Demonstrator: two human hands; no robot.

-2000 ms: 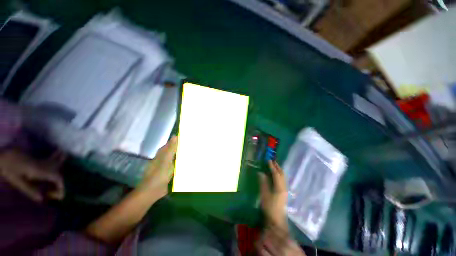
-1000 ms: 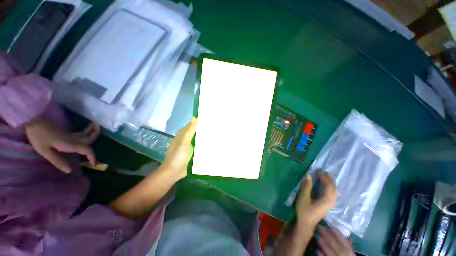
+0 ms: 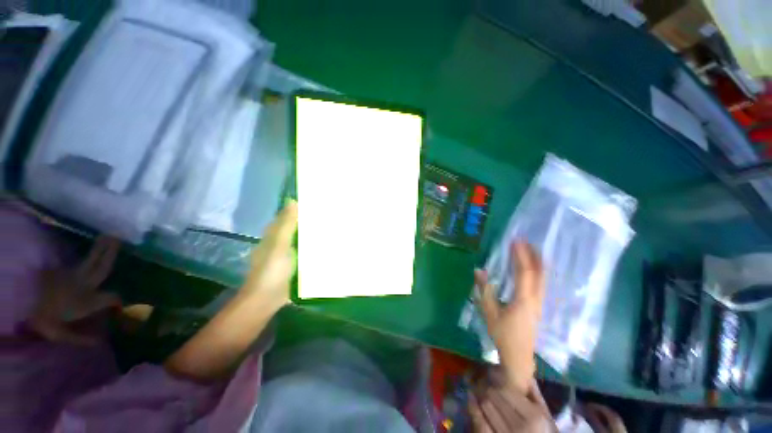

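Observation:
The LCD panel (image 3: 357, 199) is lit plain white with a dark border and stands near the middle of the view. My left hand (image 3: 275, 258) grips its left edge; the fingers behind the panel are hidden. The black test box (image 3: 457, 208), with red and blue blocks and a small red light, lies just right of the panel. Thin wires on it run toward the panel; their far end is hidden. My right hand (image 3: 512, 313) is blurred, fingers apart, with nothing seen in it, over the lower left part of the right stack of translucent sleeves (image 3: 584, 262).
A left stack of whitish sleeves (image 3: 127, 101) lies beside the panel. Black bars (image 3: 669, 330) and a white ring (image 3: 741, 283) are at the far right. Another person's hand (image 3: 80, 287) and pink sleeve are at the left. More hands show at the bottom, below my right hand.
The panel and test box appear further left in the view, still lit white. The dark thing seen at my right hand one second ago no longer shows; its fingers are now spread over the sleeves.

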